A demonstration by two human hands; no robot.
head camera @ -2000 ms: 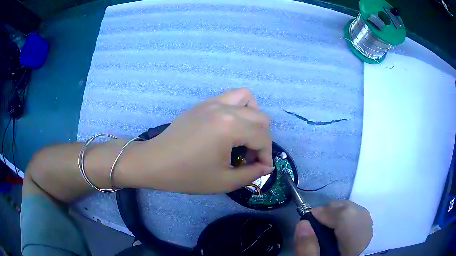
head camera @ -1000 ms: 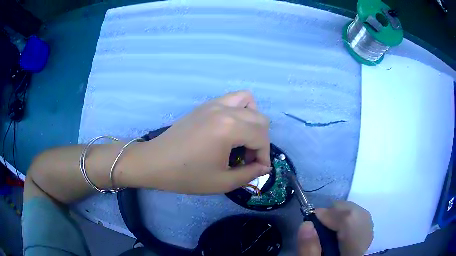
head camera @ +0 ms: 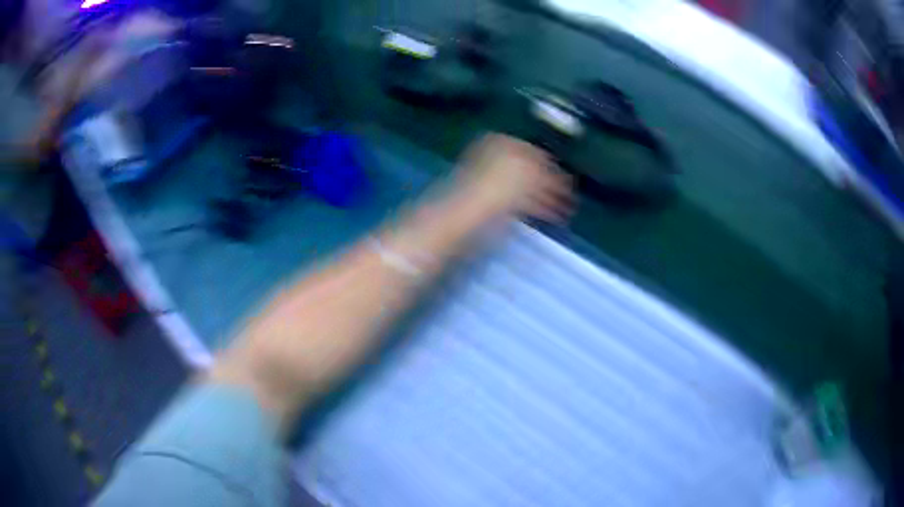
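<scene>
The picture is strongly blurred. My left arm reaches forward over the far edge of the foam sheet (head camera: 555,366). My left hand (head camera: 517,180) is beside a black headset (head camera: 629,149) with a pale patch, on the dark green belt or shelf. The fingers look curled, but whether they hold anything is too blurred to tell. A second dark headset (head camera: 446,74) lies farther left. My right hand and the soldering iron are out of view.
The green solder spool (head camera: 831,416) is blurred at the lower right. A blue cap or cup (head camera: 332,168) and dark cords are on the bench at left. Another person's hands (head camera: 109,64) show at upper left. A red stool-like shape (head camera: 97,282) is below.
The view has swung left and up. My left hand has left the open ear cup and reached to the belt. The worked headset, my right hand and the iron have left the picture.
</scene>
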